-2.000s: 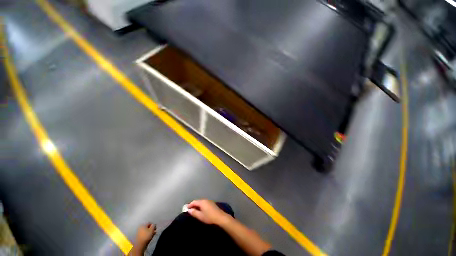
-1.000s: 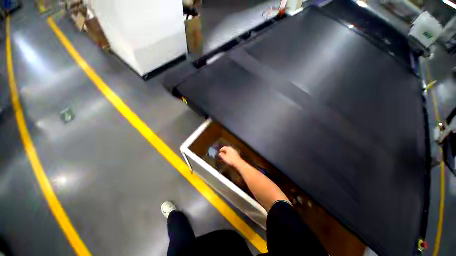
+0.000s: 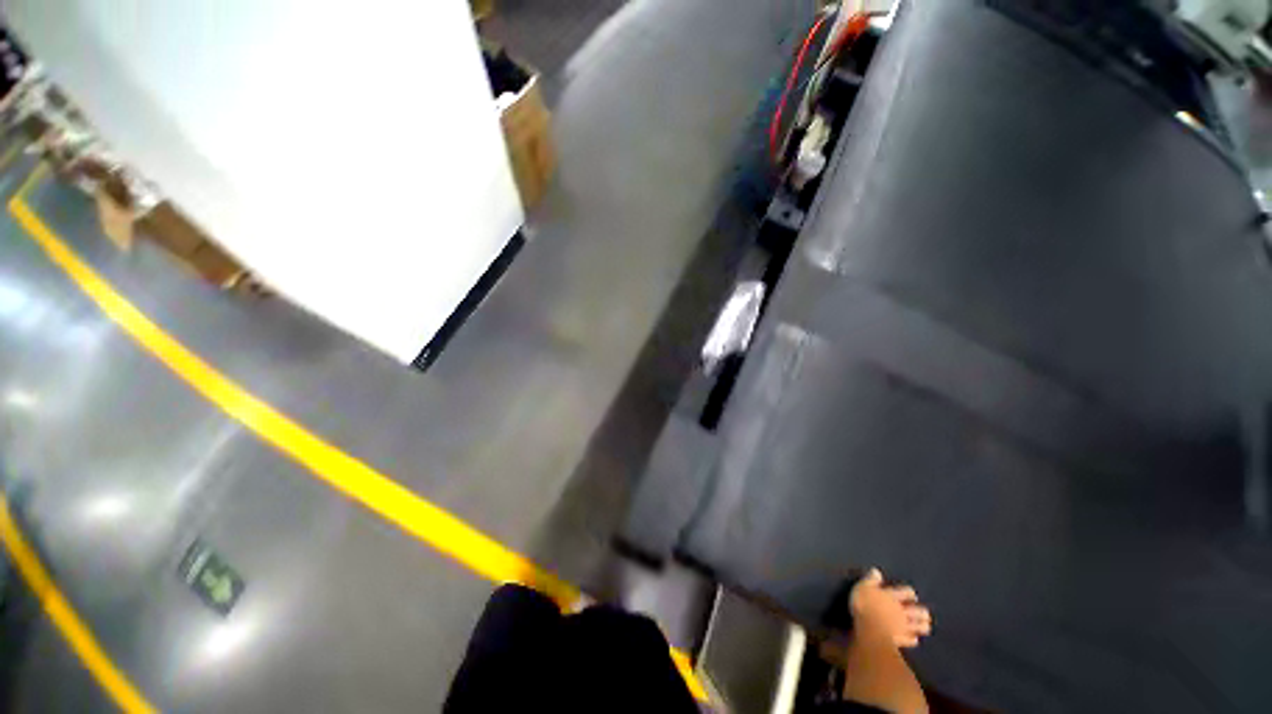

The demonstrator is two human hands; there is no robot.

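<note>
My right hand point(image 3: 889, 614) is at the near edge of a wide black machine bed point(image 3: 1004, 488), low at the right. Its fingers are a little apart, and I see nothing held in it. It seems to rest on the bed's edge, but contact is hard to judge. Part of the white-framed bin point(image 3: 746, 649) shows below the bed beside my legs; its inside is mostly hidden. My left hand is not in view.
A large white block or pillar point(image 3: 321, 168) stands at the upper left, with cardboard cartons point(image 3: 188, 240) beyond it. A yellow lane line point(image 3: 349, 477) crosses the grey floor. Red hose or cable point(image 3: 795, 91) and fittings run along the machine's side.
My right hand has come out of the bin to the bed's edge. The view has moved closer to the machine and white block; the bin is now mostly out of the picture.
</note>
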